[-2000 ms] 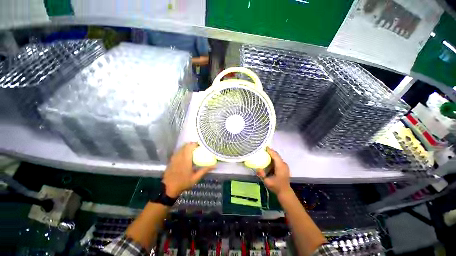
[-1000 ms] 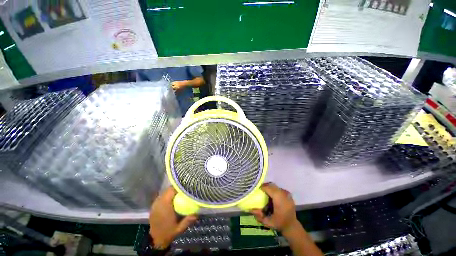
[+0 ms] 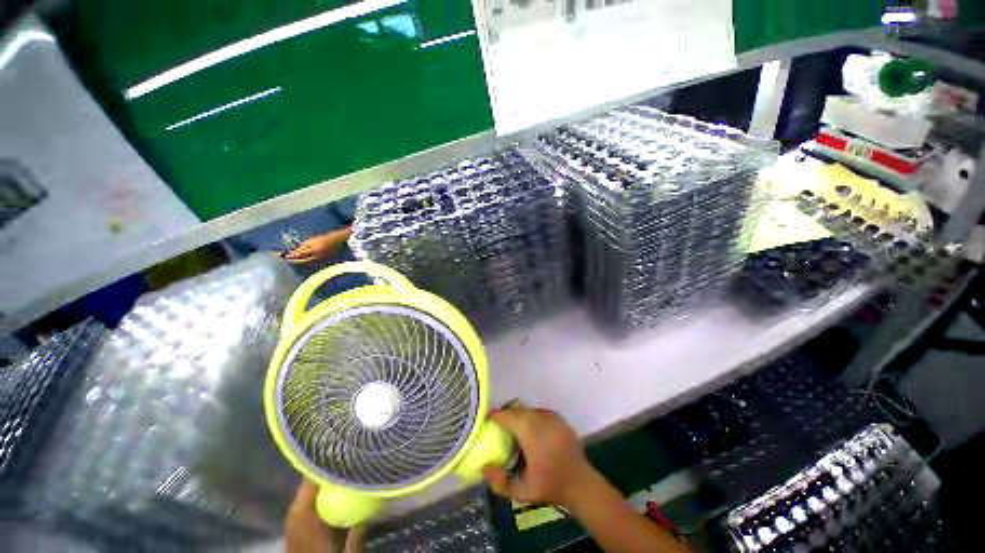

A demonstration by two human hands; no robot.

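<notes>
A yellow-green desk fan [image 3: 377,405] with a round grille and a top handle stands upright at the front edge of the white shelf [image 3: 605,373]. My right hand [image 3: 543,454] grips the fan's right foot from the side, with its fingers around it. My left hand [image 3: 313,528] is at the fan's left foot, low in the picture. It is partly hidden by the foot and cut off by the bottom edge. Whether the fan's feet rest on the shelf cannot be told.
Tall stacks of clear trays [image 3: 670,238] stand right of the fan, and a wrapped stack [image 3: 184,400] stands left. A yellow note [image 3: 786,225] lies at right. A black tray [image 3: 837,502] is below the shelf. Another person's hand [image 3: 319,246] shows behind.
The view has turned to the right. The fan and both hands now sit lower and further left in the picture. My left hand is now mostly out of view.
</notes>
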